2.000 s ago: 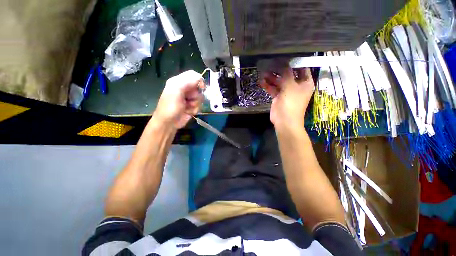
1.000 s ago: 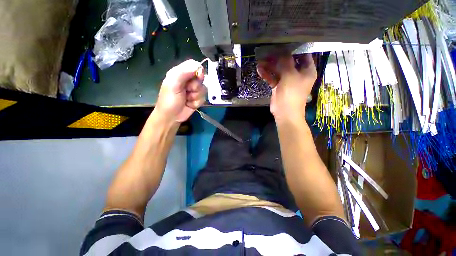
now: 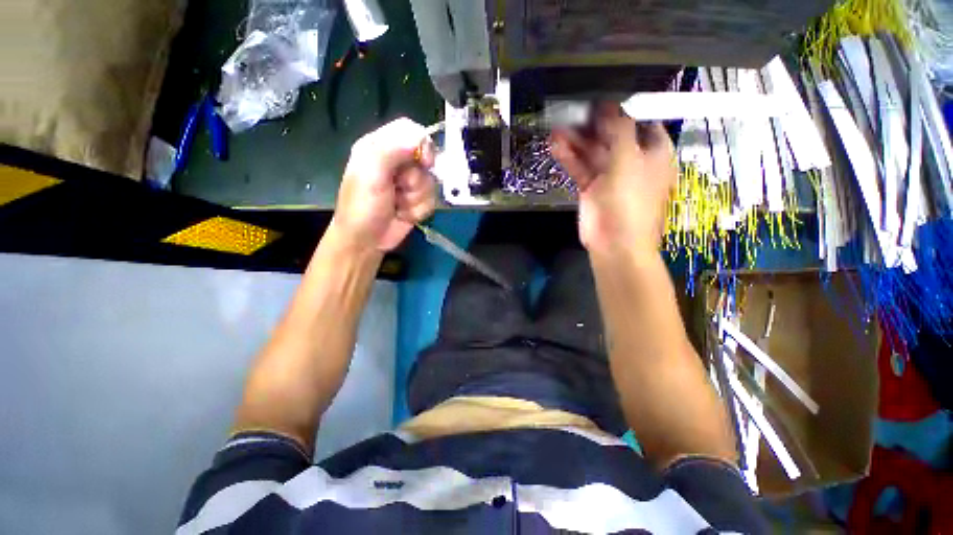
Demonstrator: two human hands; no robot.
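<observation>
My left hand (image 3: pixel 389 186) is closed on a thin strip (image 3: pixel 465 255) left of the black crimping head (image 3: pixel 484 157). The strip's silvery-grey part hangs below my fist and a light end points at the head. My right hand (image 3: pixel 621 178) is over the right side of the tray of tiny shiny metal pieces (image 3: pixel 538 170). It is blurred, and its fingertips are in the machine's shadow. A white strip (image 3: pixel 702 105) runs right from its fingers; whether they grip it is hard to tell. The large grey machine (image 3: pixel 648 33) stands behind.
White strips with yellow leads (image 3: pixel 731 157) are heaped right of the machine, with blue leads (image 3: pixel 907 298) farther right. An open carton (image 3: pixel 841 387) with strips stands below. A clear plastic bag (image 3: pixel 277 71), blue-handled pliers (image 3: pixel 199 134) and a white tapered object (image 3: pixel 366 18) lie left.
The view has shifted slightly. My left hand stays beside the crimping head with its strip. My right hand has moved slightly right, away from the head, and more of the white strip at its fingers shows.
</observation>
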